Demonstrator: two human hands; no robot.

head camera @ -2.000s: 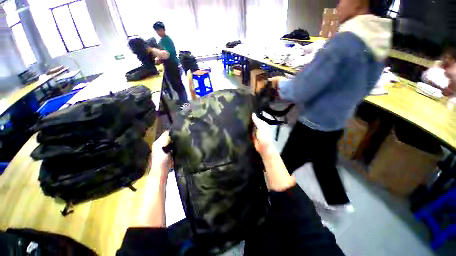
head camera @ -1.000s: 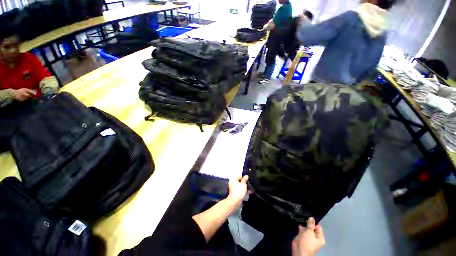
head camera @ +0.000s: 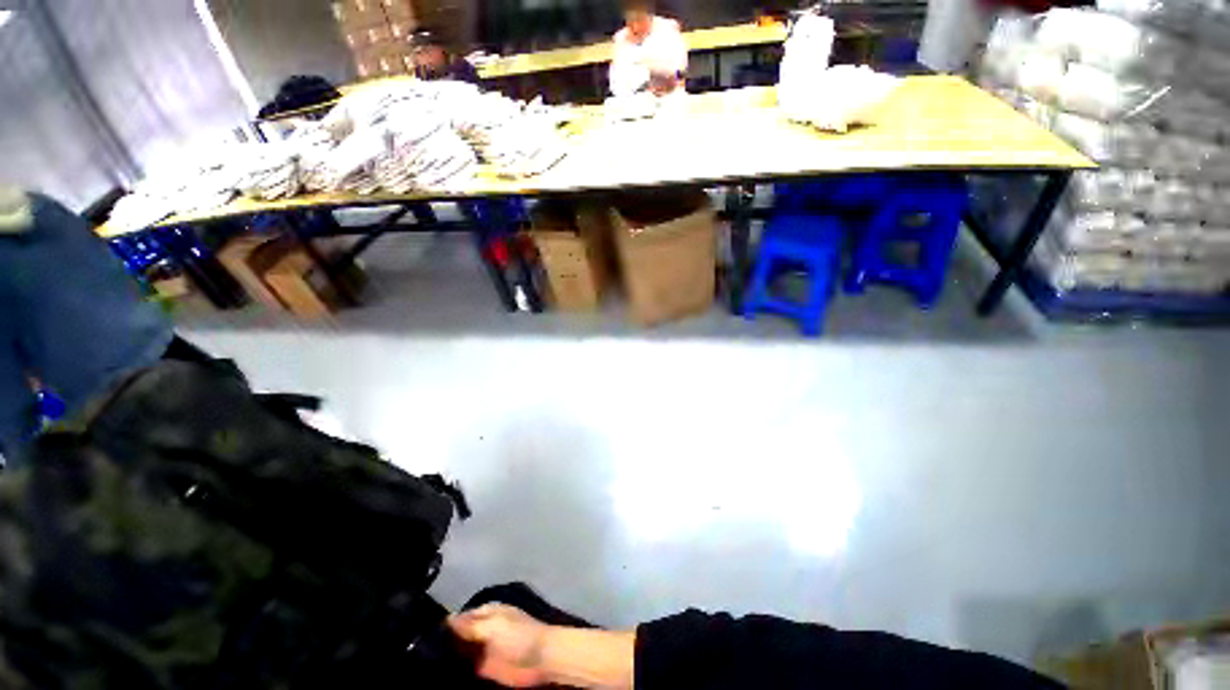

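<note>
A camouflage backpack (head camera: 149, 539), dark green and black, fills the lower left and is cut off by the left edge. Dark straps stick out from its upper and right sides. My right hand (head camera: 506, 644) is at the bottom, closed on the dark lower right edge of the backpack; the fingertips are partly hidden in shadow. My left hand is not in view.
A person in a blue jacket (head camera: 74, 310) stands at the left, just beyond the backpack. Across the grey floor (head camera: 728, 458) is a long table (head camera: 648, 159) with white piles, cartons (head camera: 664, 256) and blue stools (head camera: 796, 263) below. White stacked bundles (head camera: 1133, 175) stand right. A carton (head camera: 1147, 661) shows bottom right.
The view has swung to the right, so the yellow table with the bag stack is out of frame. The backpack now lies at the lower left. My left hand has left the picture.
</note>
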